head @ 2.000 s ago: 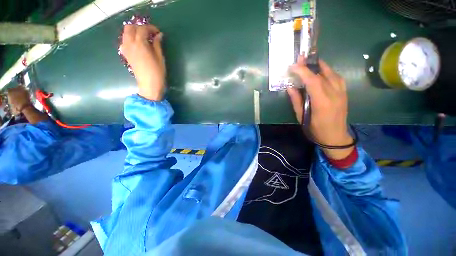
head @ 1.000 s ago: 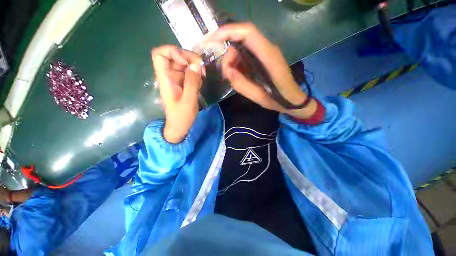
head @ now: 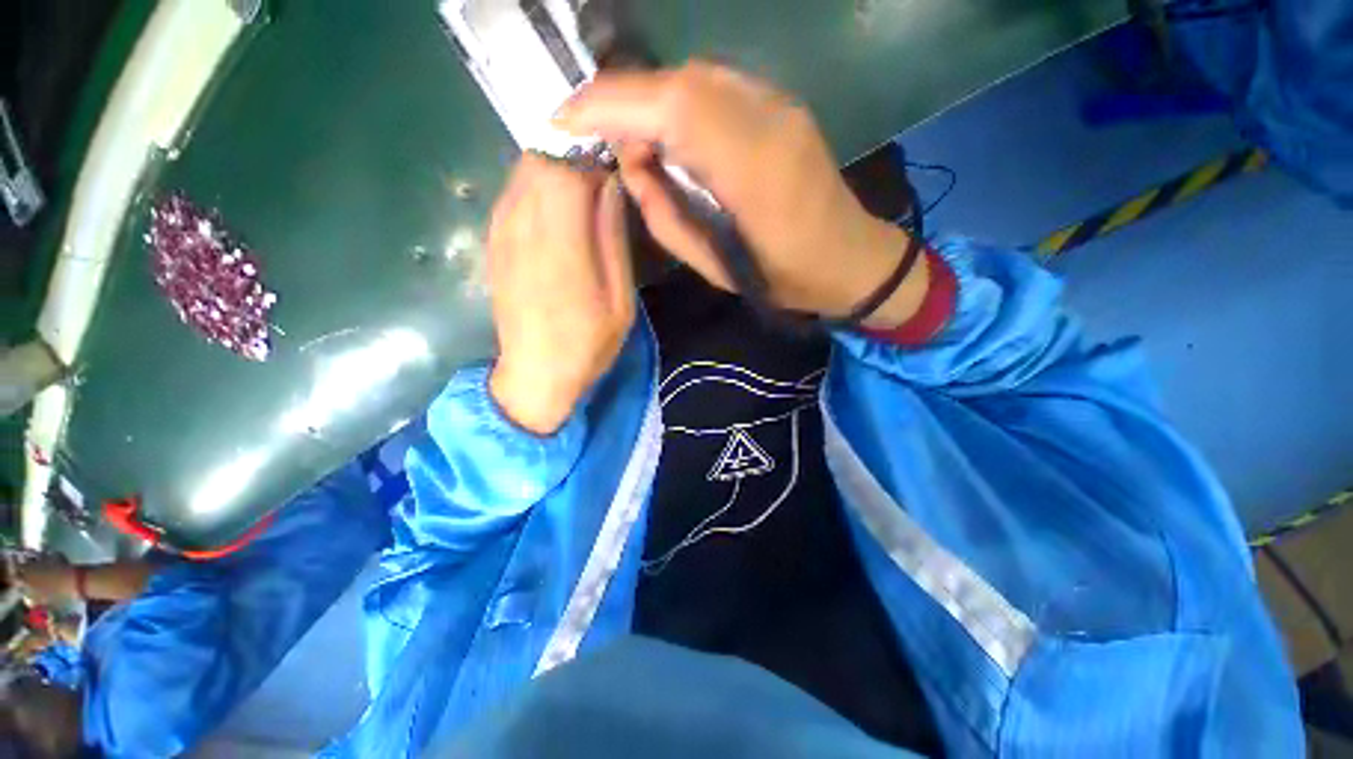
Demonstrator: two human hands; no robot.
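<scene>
The open phone unit [head: 515, 70] is at the top centre, tilted, its upper end cut off by the picture's edge. My left hand [head: 558, 276] is at its near end, fingers bent and closed together at the phone's edge; what the fingertips hold is hidden. My right hand [head: 742, 178] reaches over the same end from the right, thumb and fingers close to the left fingertips. A slim dark tool [head: 727, 245] lies in my right palm, blurred. The pile of small purple-pink components [head: 209, 277] lies on the green bench mat [head: 349, 193] at the left.
A pale rail [head: 131, 193] curves along the bench's left side. A red-orange cord [head: 137, 519] lies at the lower left, beside another person's blue sleeve [head: 223, 638]. Another blue sleeve [head: 1276, 89] is at the upper right. Yellow-black tape [head: 1150, 203] marks the blue floor.
Since two seconds ago, my left hand has left the pile and come to the phone's near end. The view has turned. In the last second, my hands have closed in tighter around that end.
</scene>
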